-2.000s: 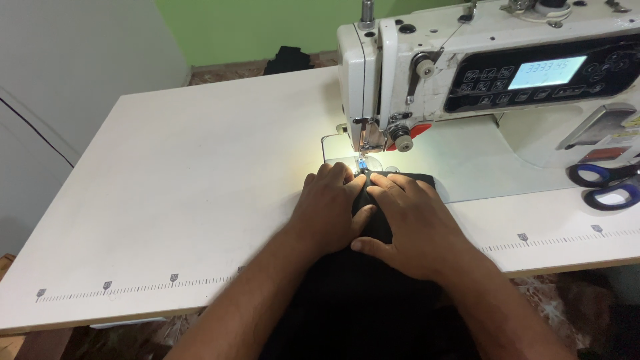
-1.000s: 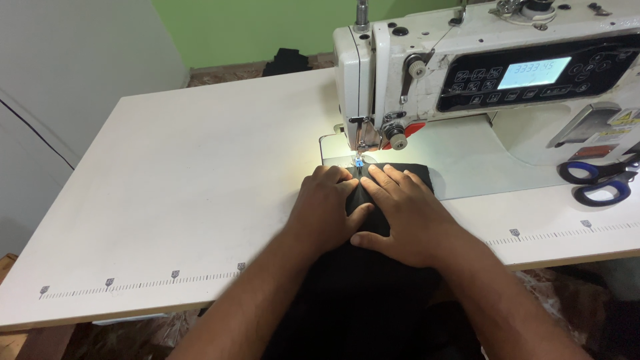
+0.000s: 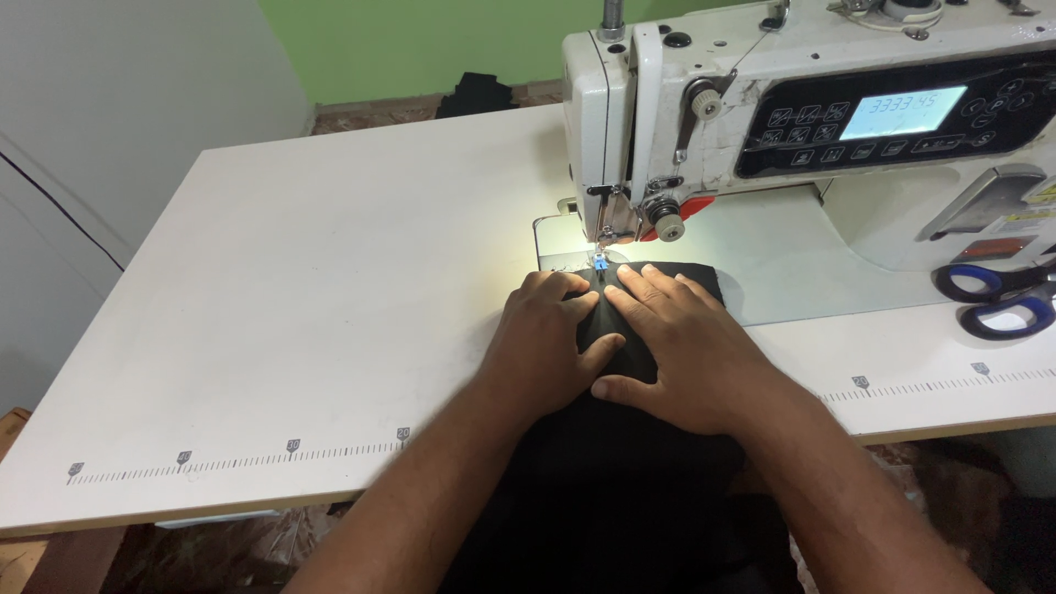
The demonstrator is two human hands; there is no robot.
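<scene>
Black fabric (image 3: 631, 351) lies under the blue presser foot (image 3: 601, 262) of a white industrial sewing machine (image 3: 701, 49) and hangs over the table's front edge. My left hand (image 3: 549, 346) presses on the fabric's left side, fingertips just in front of the foot, thumb pointing right. Flat on the right side rests my right hand (image 3: 689, 346), its fingers spread and its thumb near my left thumb. Neither hand grips the cloth; both hold it down from above. The needle's tip is too small to make out.
Blue-and-black handled scissors (image 3: 1002, 301) lie on the machine bed's right side. The white table (image 3: 313, 289) has a printed ruler scale along its front edge. A lit control panel (image 3: 899, 113) is on the machine's arm. Dark cloth (image 3: 476, 93) is behind the table.
The fabric's far edge shows a little farther past my right fingers than two seconds ago. Both hands stay on the cloth near the foot.
</scene>
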